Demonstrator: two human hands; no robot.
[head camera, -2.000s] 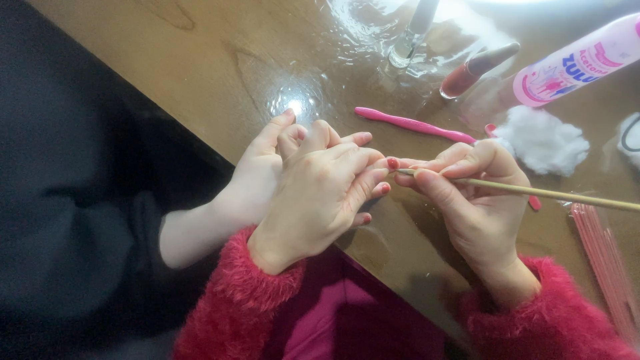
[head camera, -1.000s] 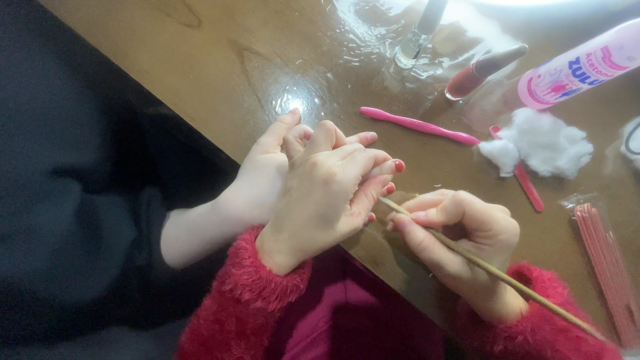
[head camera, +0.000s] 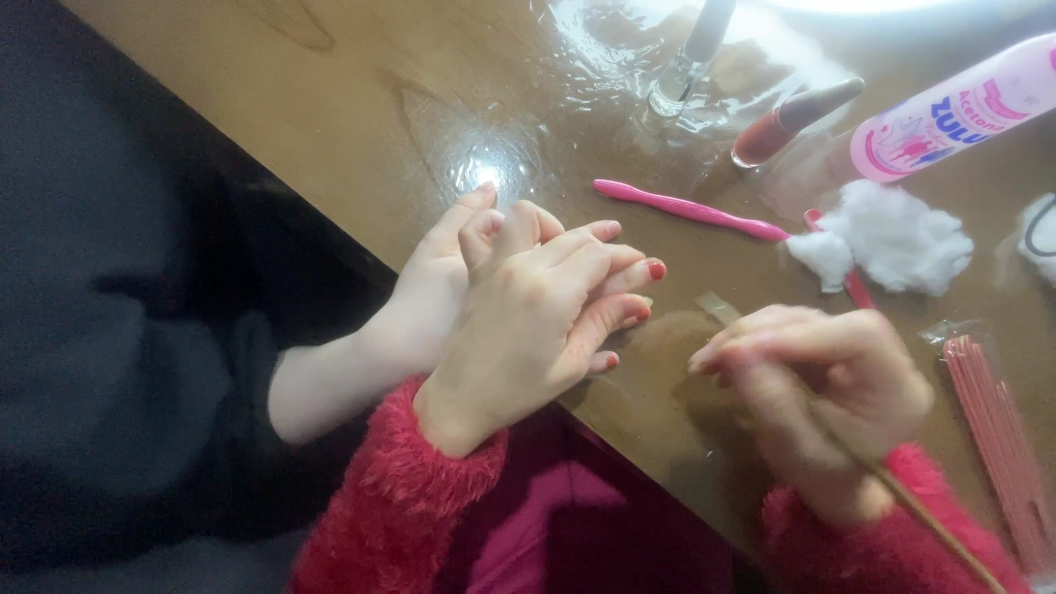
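My left hand (head camera: 520, 322), in a fluffy red sleeve, is closed around the fingers of another person's hand (head camera: 433, 280). Red polish shows on several of that person's fingertips, which stick out past my fingers. To the right, my right hand (head camera: 825, 388) is blurred and pinches a thin wooden stick (head camera: 924, 511), whose shaft slants down to the lower right. The stick's front end is hard to make out; a pale flat strip (head camera: 718, 308) shows just beyond my right fingers, and I cannot tell what it is. My two hands are apart.
A pink cuticle tool (head camera: 689, 208) lies above, near white cotton wool (head camera: 899, 235) resting over a red stick (head camera: 858, 289). Behind stand a clear polish bottle (head camera: 672, 82), a red polish bottle (head camera: 767, 136) and a pink acetone bottle (head camera: 949, 115). Wrapped pink sticks (head camera: 994, 437) lie at right.
My right hand has drawn away from the other person's painted fingertips, down and to the right, still with the wooden stick. My left hand keeps its hold. The small cotton piece has come into sight.
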